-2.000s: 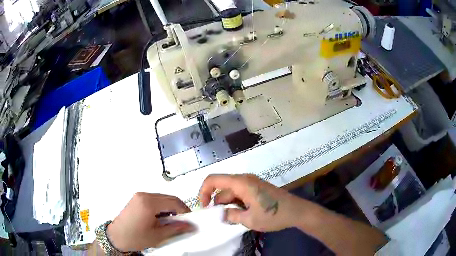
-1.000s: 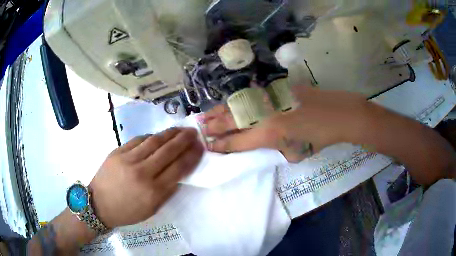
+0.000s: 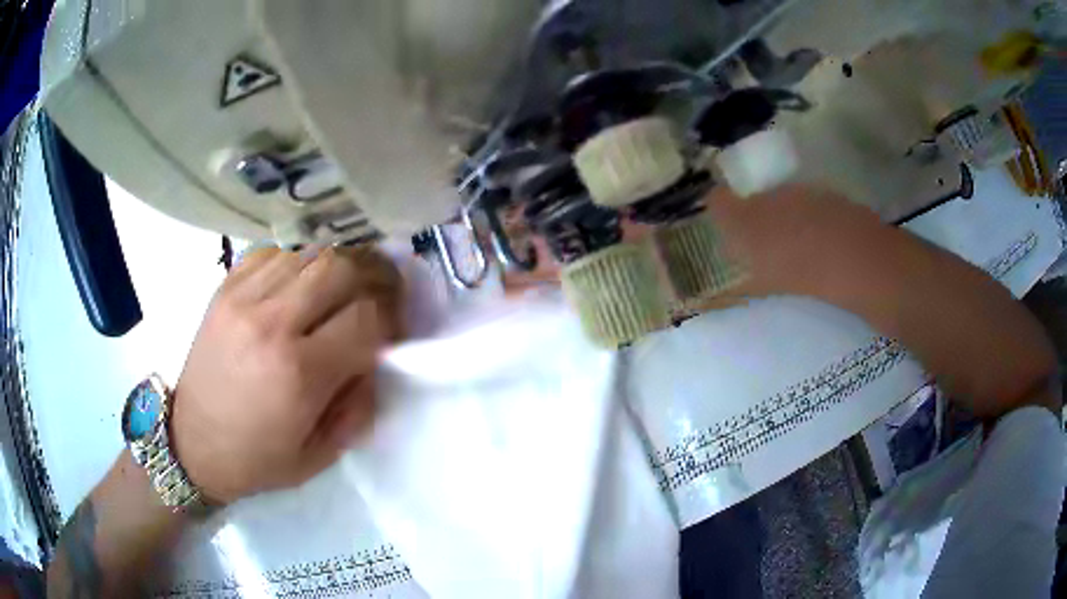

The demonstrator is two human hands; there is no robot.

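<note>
A white fabric piece [image 3: 491, 433] runs from under the sewing machine head [image 3: 351, 105] down over the table's front edge. My left hand [image 3: 298, 363], with a watch at the wrist, is at the fabric's left edge with its fingers bent; whether it pinches the cloth is unclear. My right hand [image 3: 532, 263] is mostly hidden behind the cream tension knobs [image 3: 614, 293]; only a bit of skin shows beside the fabric's top, and the forearm comes in from the right. The needle area is hidden behind the head and wire guides.
A dark lever [image 3: 88, 228] hangs left of the head. A printed ruler [image 3: 772, 404] runs along the table's front edge [image 3: 714, 509]. Orange-yellow scissor handles [image 3: 1025, 146] lie at the far right. White cloth [image 3: 995, 515] is at the lower right.
The view has moved from the whole machine to close over its head. Both hands and the fabric went from the table's front to the head. Since one second ago, my left hand's fingers have bent.
</note>
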